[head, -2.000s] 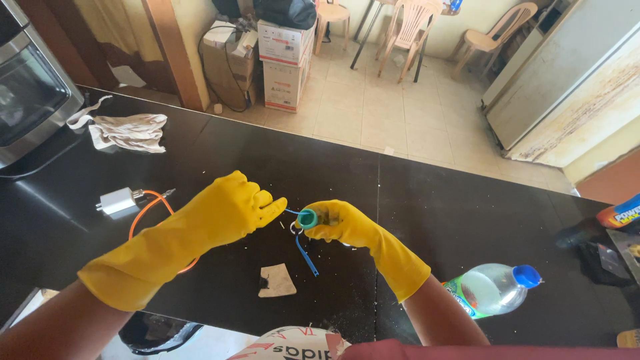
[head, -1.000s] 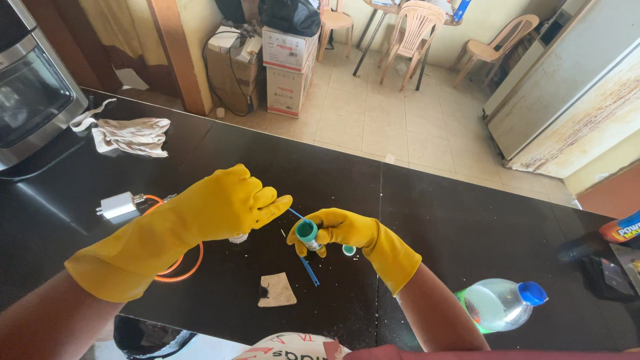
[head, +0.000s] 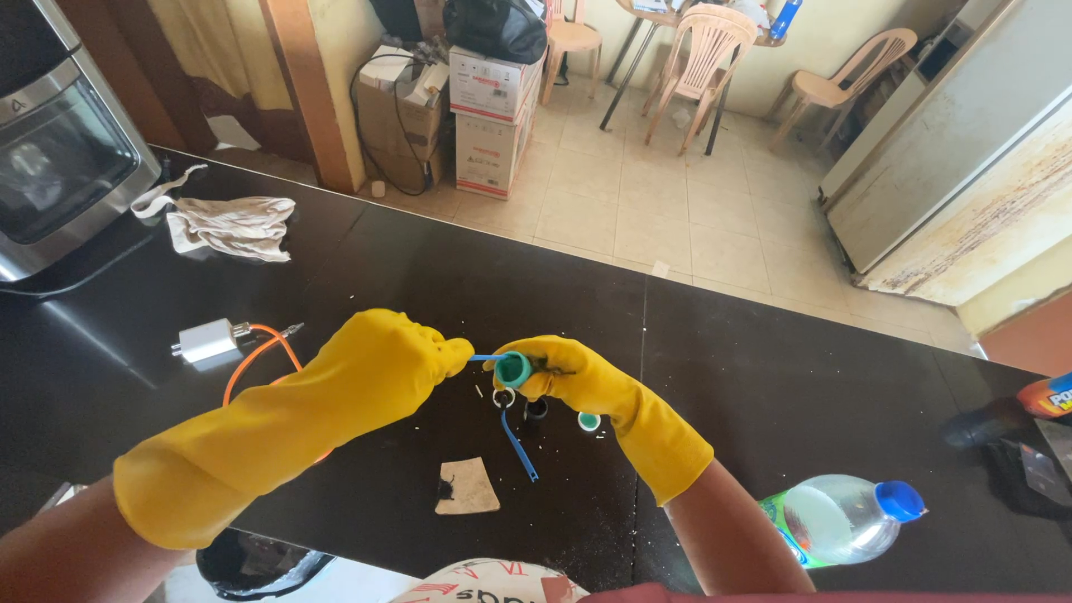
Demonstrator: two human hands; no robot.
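Both my hands wear yellow rubber gloves. My left hand [head: 394, 360] pinches a thin blue plastic stick [head: 484, 358], whose far end meets the rim of a small green-mouthed container [head: 512, 369]. My right hand [head: 578, 368] grips that container, its opening tilted toward me; dark stains mark the glove's fingers. Just below lie a small white ring-shaped piece [head: 503, 398], a second blue plastic piece [head: 519, 446], a small dark open container [head: 536, 409] and a round green-and-white cap [head: 589, 421]. Nearer me is a beige scrap [head: 467, 487] with a black smear.
On the black countertop [head: 754, 368], a white adapter-like block [head: 209, 341] with an orange cable [head: 243, 368] sits left of my hands. A crumpled cloth [head: 234, 226] lies by an oven-like appliance [head: 67, 142]. A plastic bottle with a blue cap [head: 846, 519] rests near my right forearm.
My right hand has shifted with the container, whose mouth is closer to my left fingers than a second ago. The dark open container and the cap show more fully below my right hand.
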